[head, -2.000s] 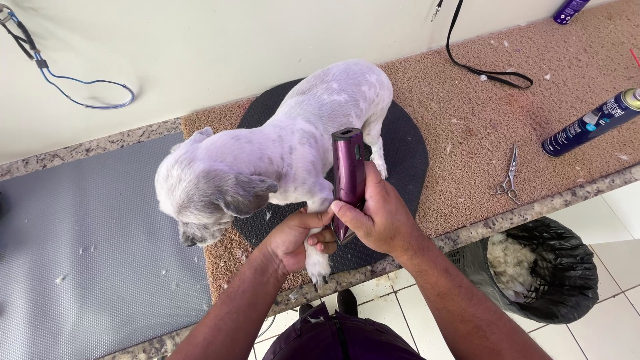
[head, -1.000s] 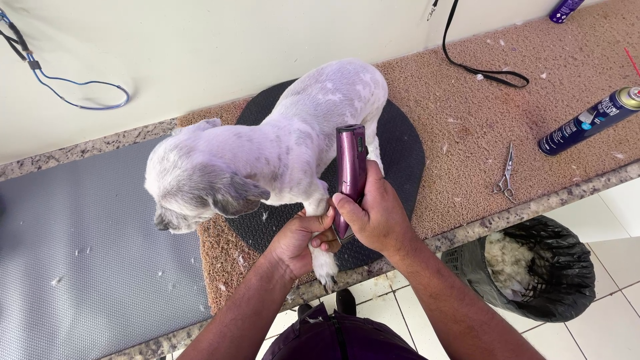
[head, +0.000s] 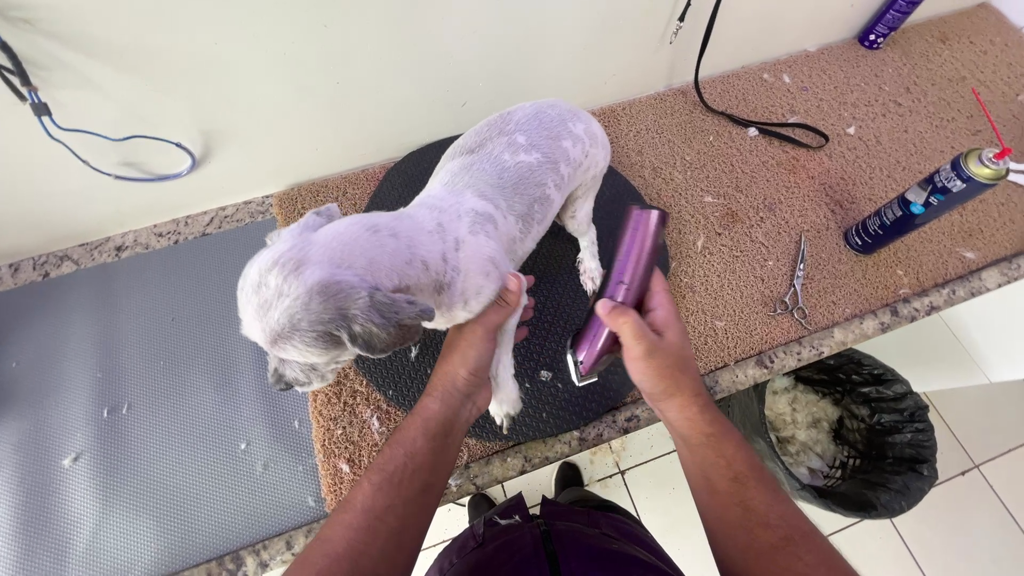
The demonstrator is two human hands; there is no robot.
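A close-clipped white and grey dog (head: 512, 168) stands on a round black rubber mat (head: 560, 400), its head at the left and lowered. My left hand (head: 480, 344) is wrapped around the upper part of its front leg (head: 506, 368); the paw hangs below, near the counter's front edge. In my right hand (head: 660, 344) is a purple cordless hair clipper (head: 628, 272), its metal blade pointing down and to the left. The blade is apart from the leg, over the right part of the black mat.
Grooming scissors (head: 797, 288), a dark blue spray can (head: 920, 204) and a black strap (head: 768, 124) lie on the brown looped mat (head: 744, 200). A purple can (head: 888, 22) stands farther back. A blue loop (head: 120, 140) hangs at left. Below is a black-lined bin (head: 888, 440) holding hair.
My right hand has moved the clipper away from the dog's front leg, to the right. My left hand has shifted from the lower leg up to its upper part.
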